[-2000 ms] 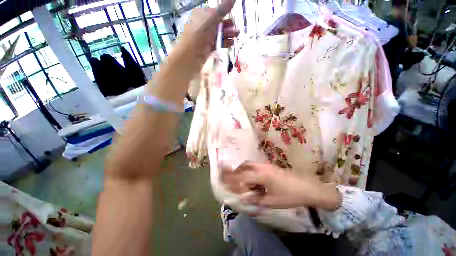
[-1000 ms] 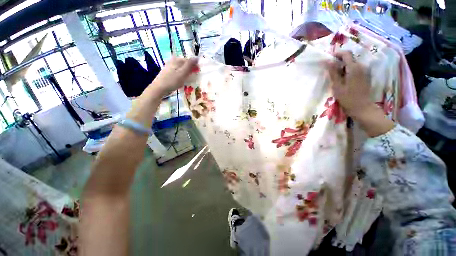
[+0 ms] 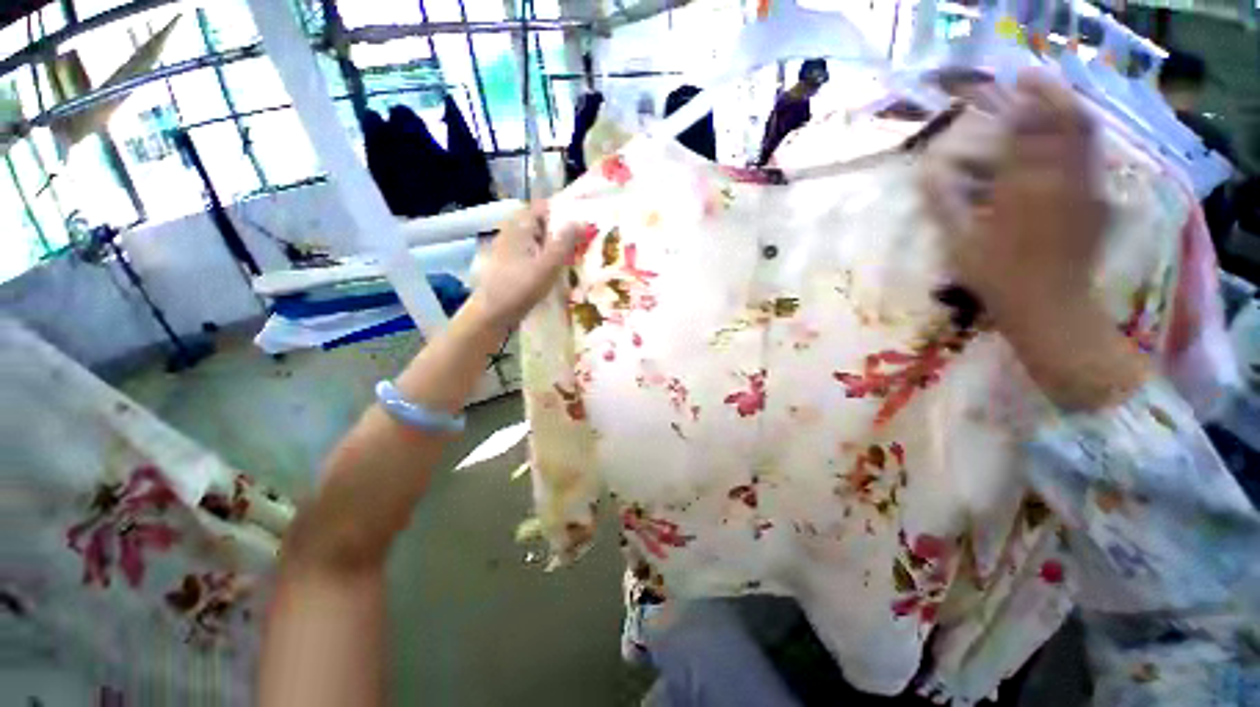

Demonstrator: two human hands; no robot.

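A cream blouse (image 3: 732,373) with red-pink flowers hangs in front of me on a white hanger (image 3: 788,49). It has a round neckline and a small dark button near the top. My left hand (image 3: 528,263) pinches the cloth at the blouse's left shoulder, above the hanging sleeve (image 3: 560,442). My right hand (image 3: 1029,228) is blurred and lies over the blouse's right shoulder; whether its fingers hold cloth is unclear. A dark spot shows beside its palm.
More garments (image 3: 1195,276) on white hangers hang behind at the right. Another floral garment (image 3: 131,511) drapes at the lower left. Dark clothes (image 3: 422,159) hang near the windows. A white and blue stack (image 3: 339,311) lies beyond the floor (image 3: 470,532). A person (image 3: 1188,90) shows far right.
The blouse now hangs wider and faces me, with its left sleeve visible. My left hand has moved down from the shoulder's top edge. My right hand has risen and blurred.
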